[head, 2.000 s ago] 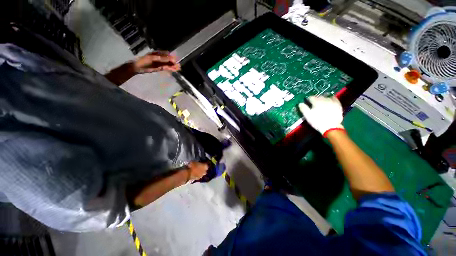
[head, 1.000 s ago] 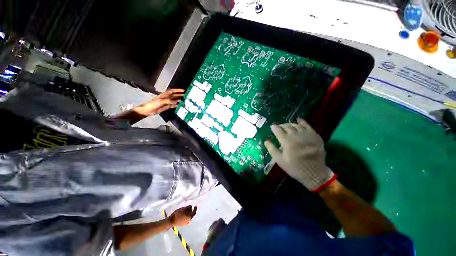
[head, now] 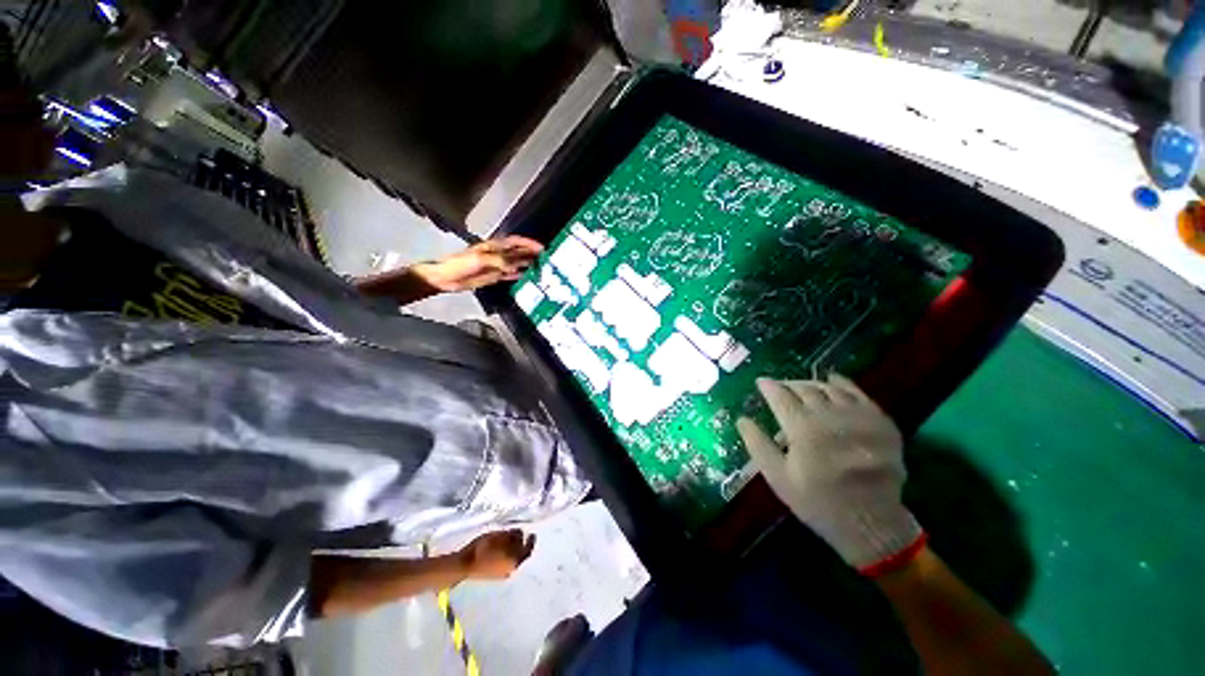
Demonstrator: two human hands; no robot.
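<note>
A large green printed circuit board [head: 740,264] with white solder areas and white outlined patterns lies in a thick black frame [head: 991,218]. A red strip [head: 936,330] runs along its right side. My right hand [head: 838,462], in a whitish knitted glove with a red cuff, is palm down over the board's lower right edge. Its fingers are slightly spread and hold nothing visible; contact of the fingertips is hard to tell. A dark shadow covers the board's right part. My left hand is not in view.
Another person in a grey jacket [head: 330,409] stands at the left, one bare hand [head: 482,263] at the frame's left edge, the other hanging lower. A green mat [head: 1084,489] lies right of the frame. A white surface [head: 925,119] with a crumpled white heap [head: 743,40] is behind.
The view has shifted. The other person has come closer, one hand now at the frame's edge. My right hand has moved along the board's right side towards its near corner.
</note>
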